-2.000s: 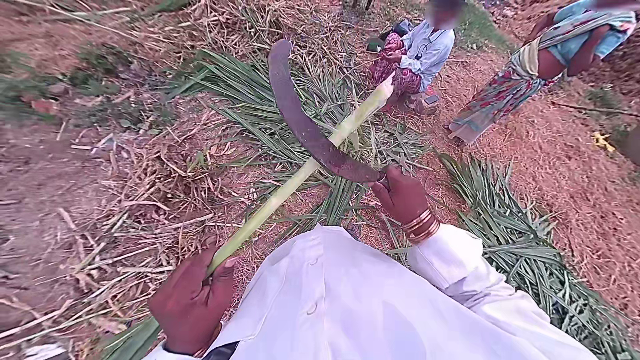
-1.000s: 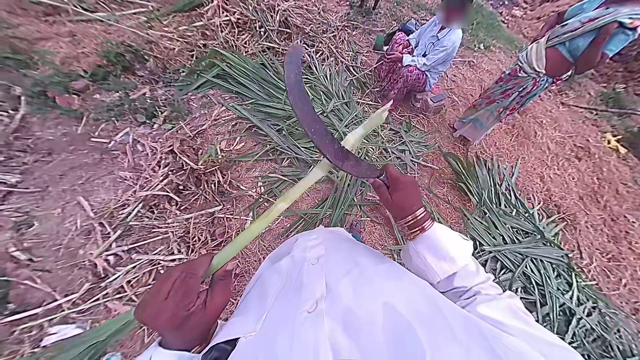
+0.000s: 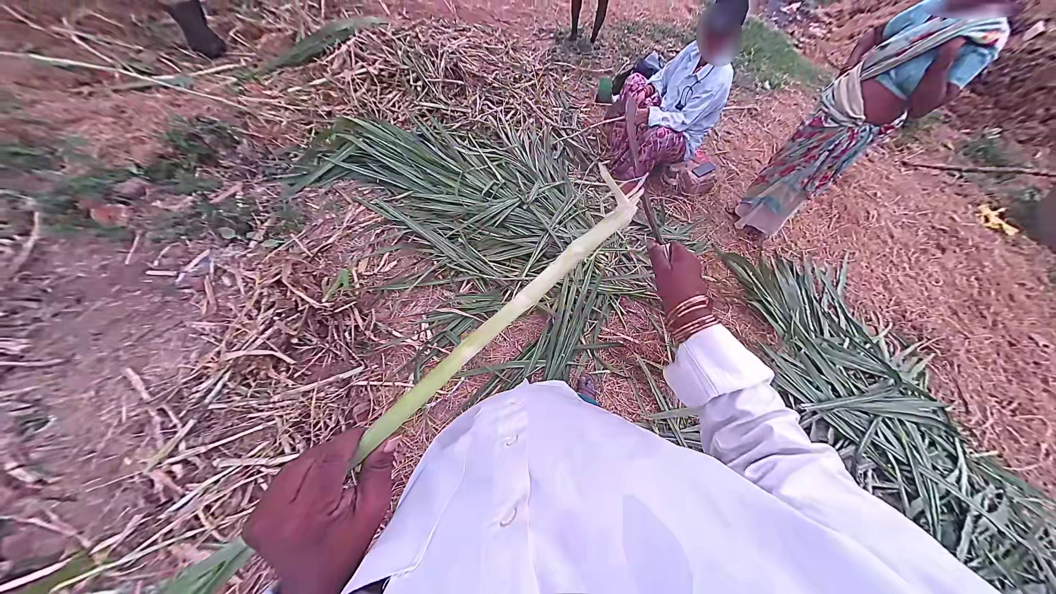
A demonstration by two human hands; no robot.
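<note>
My left hand (image 3: 326, 503), at the lower left, is closed around the lower part of a pale green plant stalk (image 3: 499, 318). The stalk slants up to the right, and its far tip is whitish and split. Green leaf shows below my left fist. My right hand (image 3: 681, 280), with bangles at the wrist, grips the handle of a curved sickle (image 3: 645, 194). The blade points away from me and is seen nearly edge-on, just beyond the stalk's split tip. Whether blade and tip touch, I cannot tell.
Cut green leaves (image 3: 495, 198) lie ahead, with another heap (image 3: 874, 396) at the right. Dry stalks and straw (image 3: 462, 74) cover the ground. One person (image 3: 689, 99) sits beyond the leaves; another (image 3: 850, 124) stands at the upper right. Legs of others show along the top edge.
The sickle blade lay across the stalk in both earlier frames; now it has turned and stands beyond the stalk's tip. The tip, a single point before, now shows a split, spread end.
</note>
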